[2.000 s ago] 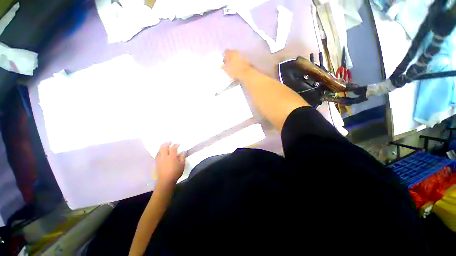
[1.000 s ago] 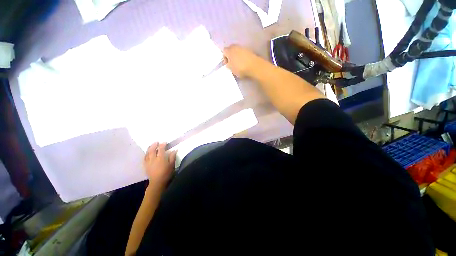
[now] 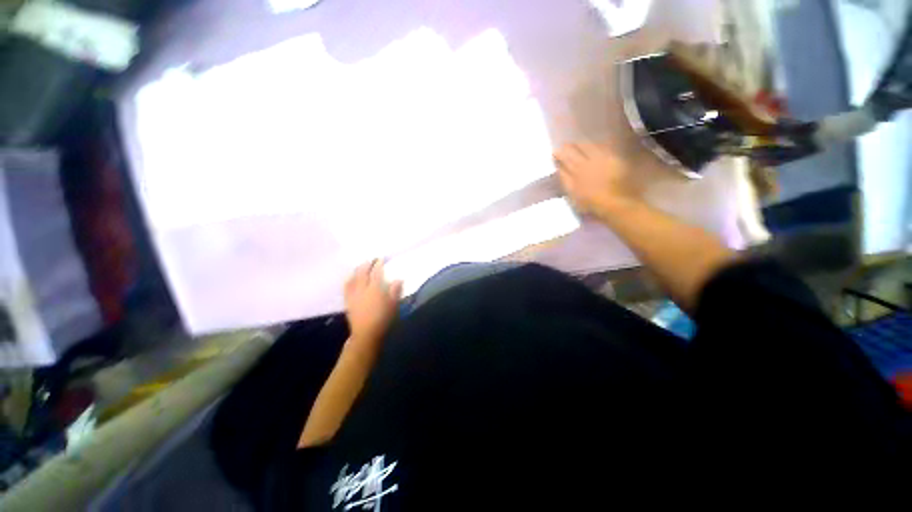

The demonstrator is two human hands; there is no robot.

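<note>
White cut panels [image 3: 350,140] lie flat mid-table, so glaring that their inner edges do not show. A narrow white strip [image 3: 490,238] lies between them and my body, along the near edge. My left hand [image 3: 370,295] rests at the strip's left end, fingertips at the lower edge of the panels. My right hand [image 3: 592,178] is at the panels' lower right corner, just above the strip's right end. The picture is blurred, and whether either hand pinches cloth is unclear.
A steam iron [image 3: 675,110] with a dark soleplate stands to the right of the panels, its wrapped hose [image 3: 845,125] running right. A white piece [image 3: 622,12] is cut off by the top edge. A blue basket [image 3: 890,345] is at the lower right.
My right hand has moved down the panels' right edge to their lower corner, near the strip. My left hand stays at the strip's left end. The view has shifted.
</note>
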